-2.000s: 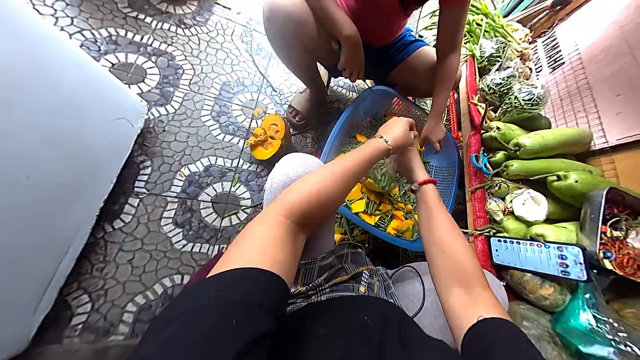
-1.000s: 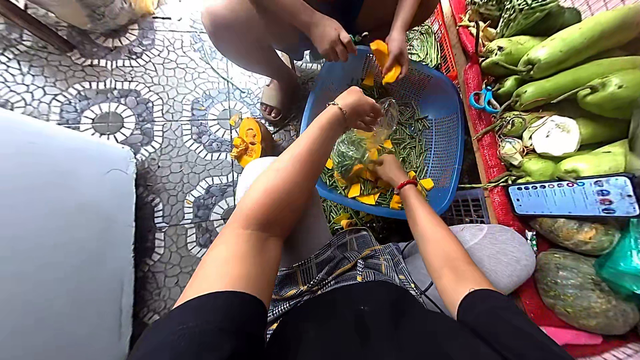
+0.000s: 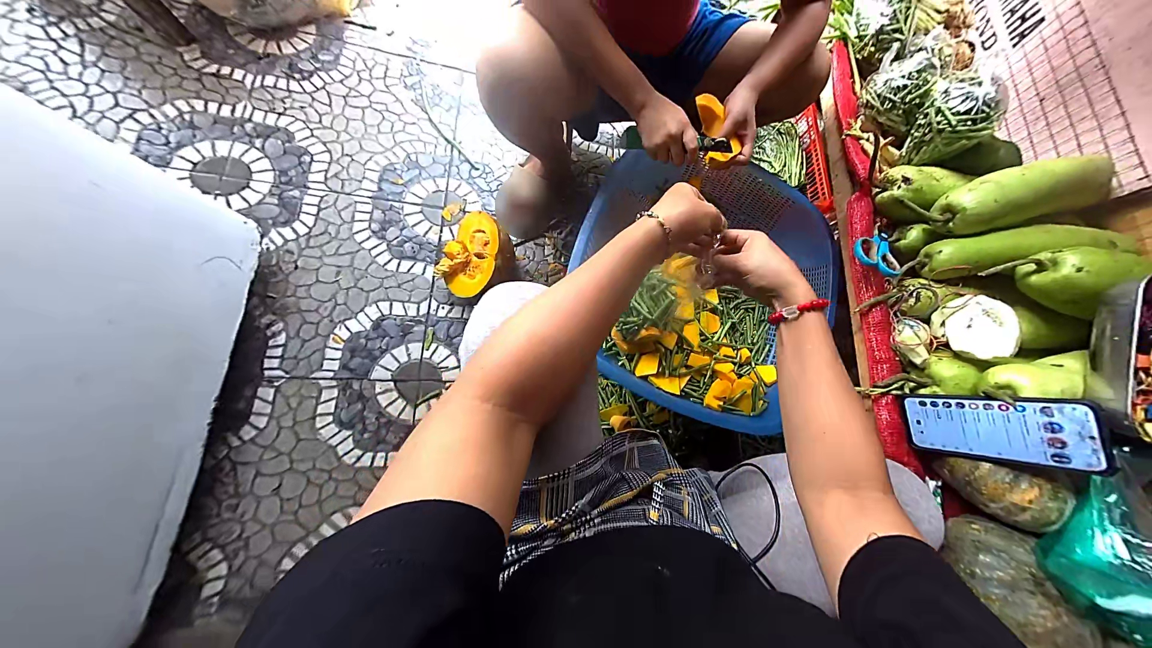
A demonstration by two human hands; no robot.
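Observation:
My left hand (image 3: 688, 219) and my right hand (image 3: 754, 264) are close together over a blue plastic basket (image 3: 585, 238), both gripping the top of a clear plastic bag (image 3: 666, 292). Cut green beans and orange squash show through the bag, which hangs from my fingers. Beneath it in the basket lie cut green beans (image 3: 751, 315) and squash pieces (image 3: 720, 391). Across the basket, another person holds a knife or peeler (image 3: 715, 144) against a piece of squash (image 3: 711, 115).
A halved squash (image 3: 474, 255) rests on the tiled floor at left. Bottle gourds (image 3: 1026, 193), blue-handled scissors (image 3: 876, 256), a phone (image 3: 1006, 434) and a green plastic bag (image 3: 1102, 549) line the right side. A white panel (image 3: 117, 360) stands far left.
My hands have come together at the top of the bag; a second ago my right hand was lower, beside its contents. The other person's hands still hold squash above the basket's far end.

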